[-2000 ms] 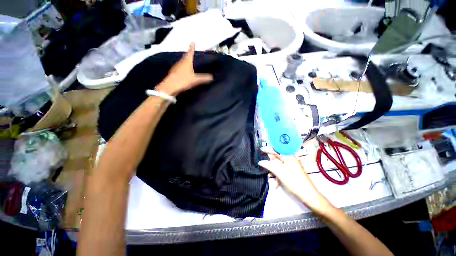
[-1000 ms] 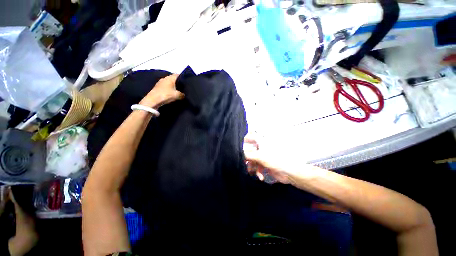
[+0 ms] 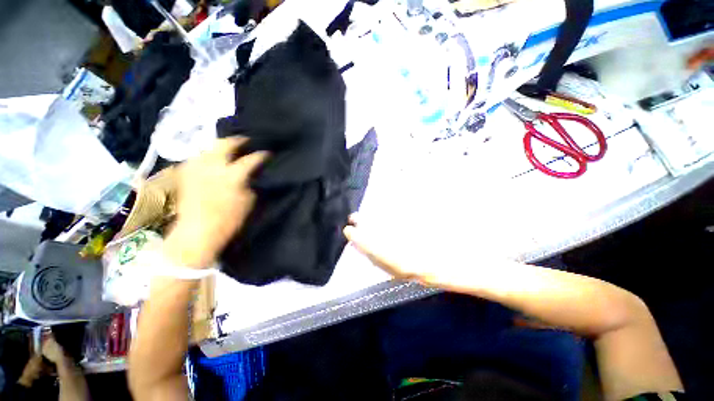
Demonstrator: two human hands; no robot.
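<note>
A black garment piece [image 3: 293, 117] lies on the white table left of the sewing machine, with a small ribbed flap at its right side. My left hand [image 3: 215, 196] is blurred, over the cloth's left edge, with fingers spread; whether it grips cloth I cannot tell. My right hand [image 3: 376, 249] is at the cloth's lower right edge, its fingertips touching or just beside it; its grip is unclear. The needle area [image 3: 475, 119] of the machine is up and right of the cloth, apart from it.
Red-handled shears [image 3: 565, 145] and a yellow tool [image 3: 570, 103] lie right of the needle. A black strap [image 3: 565, 47] hangs over the machine. At left are plastic bags [image 3: 188, 117], a tan coil [image 3: 149, 205] and a grey box with round grille [image 3: 55, 283]. Another person's hands [image 3: 51, 352] show lower left.
The cloth has moved from the lap and table edge up onto the table and lies more compact. My left hand has moved down and left over it. The light-blue cover is hardly visible now.
</note>
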